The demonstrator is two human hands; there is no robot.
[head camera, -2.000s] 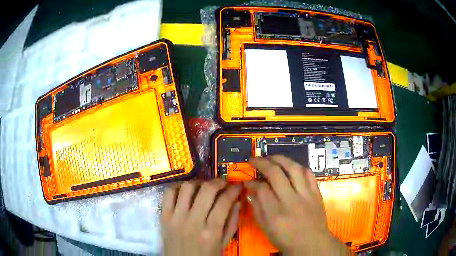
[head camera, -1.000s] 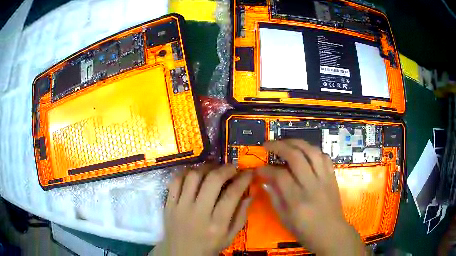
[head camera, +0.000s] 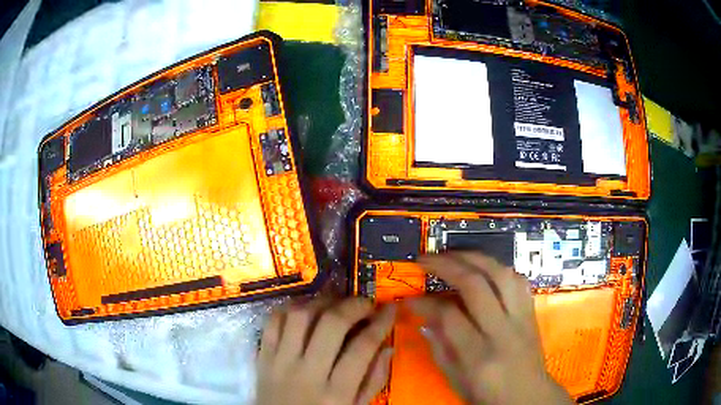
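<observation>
The open orange rear housing (head camera: 577, 340) with a black rim lies at the lower right under my hands. A black speaker box (head camera: 389, 237) sits in its upper left corner. A thin dark cable (head camera: 402, 277) crosses the orange plastic below it. The mainboard (head camera: 553, 253) runs along the top edge. My left hand (head camera: 324, 348) is over the housing's left side with fingers bent. My right hand (head camera: 486, 328) is beside it, its fingers reaching to the mainboard's left end. The fingertips are close together and blurred; whether they pinch the cable cannot be seen.
A second orange housing (head camera: 281, 213) lies tilted at left on white packing material (head camera: 24, 237) and bubble wrap (head camera: 213, 348). A housing with a battery (head camera: 537, 119) lies directly above the worked one. White-and-dark sheets (head camera: 672, 285) lie at right on the green mat. Yellow tape (head camera: 296, 21) crosses behind.
The camera view has shifted, moving the housings in the picture. Both hands stay over the same area of the lower right housing, with only small finger movement.
</observation>
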